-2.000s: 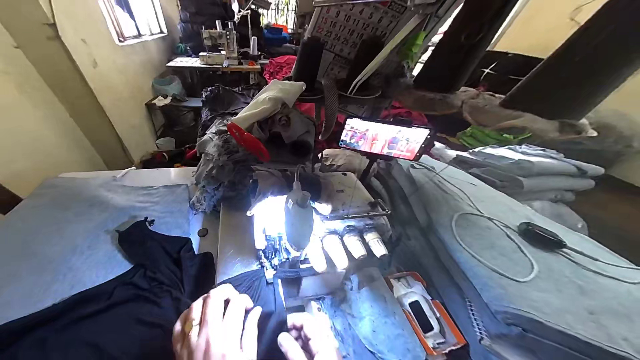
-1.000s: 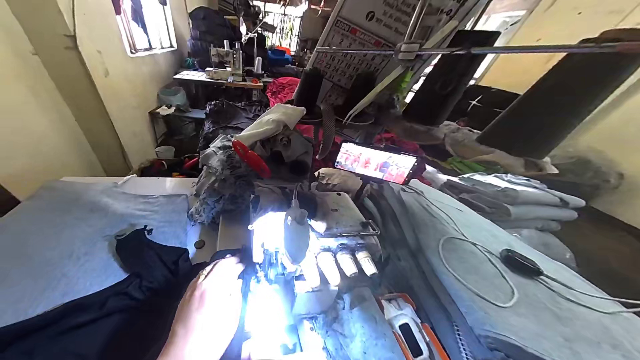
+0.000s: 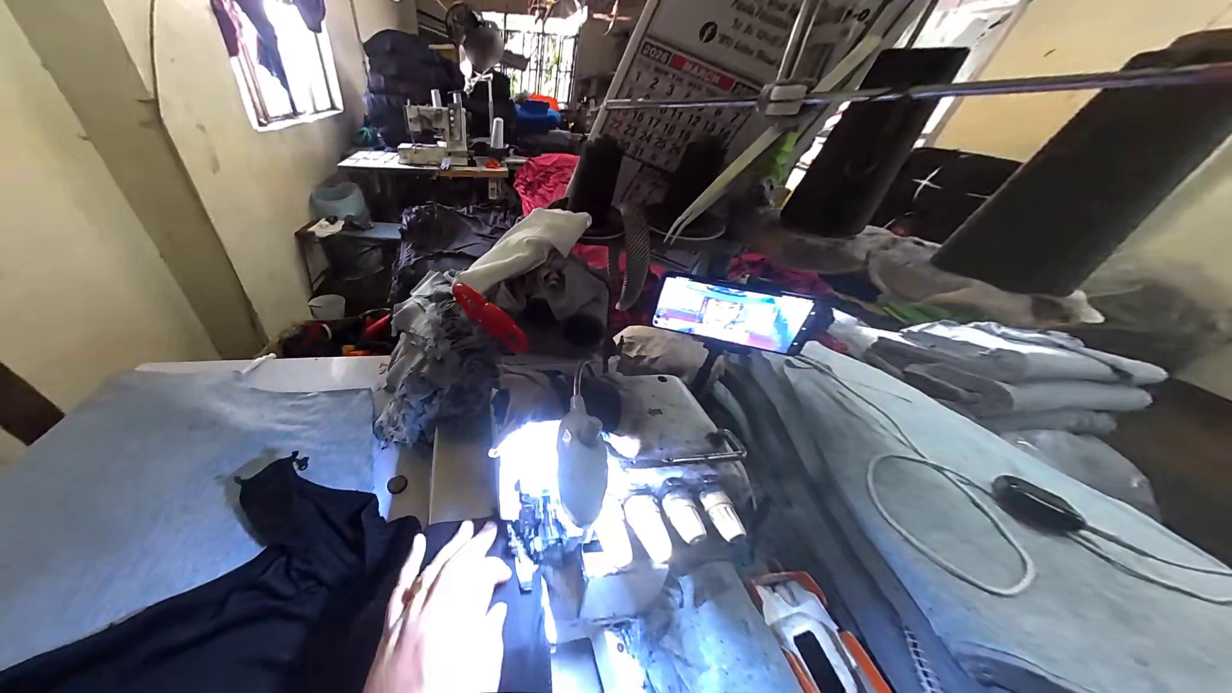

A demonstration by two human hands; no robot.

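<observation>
My left hand point(image 3: 448, 611), with a ring on one finger, lies flat with its fingers spread on dark navy fabric point(image 3: 318, 597), just left of the needle area of an overlock sewing machine point(image 3: 664, 414). The fabric trails over the left side of the table, and a strip of it runs beside the presser foot point(image 3: 525, 563). A bright lamp point(image 3: 582, 462) on the machine washes out part of the hand and the needle area. White tension knobs point(image 3: 683, 517) line the machine's front. My right hand is out of view.
Gray-blue cloth point(image 3: 192, 452) covers the table at left. Gray scraps point(image 3: 438, 361) and red-handled snips point(image 3: 491, 318) sit behind the machine. A lit phone point(image 3: 733, 313) stands behind at right. A cable point(image 3: 948, 573), a black adapter point(image 3: 1038, 503), an orange-and-white case point(image 3: 818, 640) and folded cloth point(image 3: 1030, 371) are at right.
Two seconds ago my right hand was at the bottom near the machine; it is out of view now. My left hand has gone from reaching at the machine to lying spread on the fabric.
</observation>
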